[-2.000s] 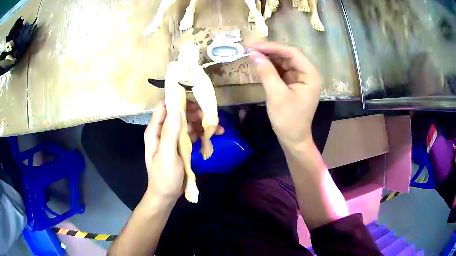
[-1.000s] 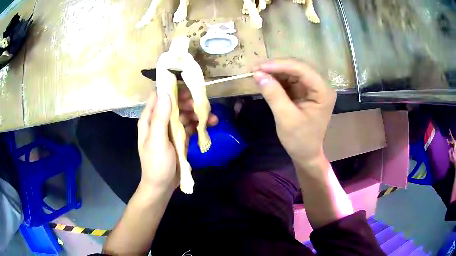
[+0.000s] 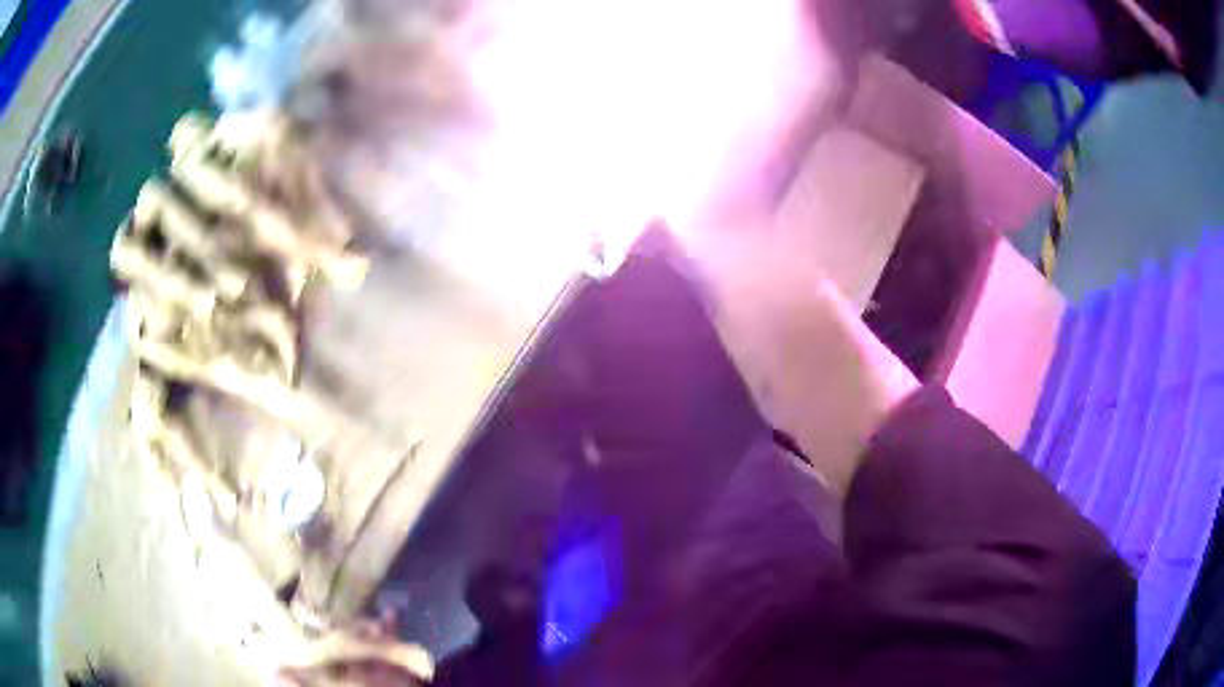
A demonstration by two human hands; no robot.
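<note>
The view is badly blurred, with strong white-pink glare at the top. A heap of cream leg parts (image 3: 228, 255) lies at the left of the view. The small white glue dish (image 3: 293, 490) is on the brown board below the heap. A cream shape (image 3: 356, 655), probably a leg part, is at the bottom edge. A small pinkish patch beside it may be my left hand, but its fingers cannot be made out. My right forearm shows at centre right; my right hand is lost in the glare. The thin stick cannot be made out.
An open carton (image 3: 1000, 336) stands at the right, beside a purple ribbed crate (image 3: 1141, 403). A green surface (image 3: 81, 201) is at the far left. The bench edge runs diagonally through the middle. Part of a person shows at the top right.
The view has swung sharply right and rotated. The leg heap, carton and crate show more. The held leg part and stick are no longer clear, and my right forearm has moved into the glare.
</note>
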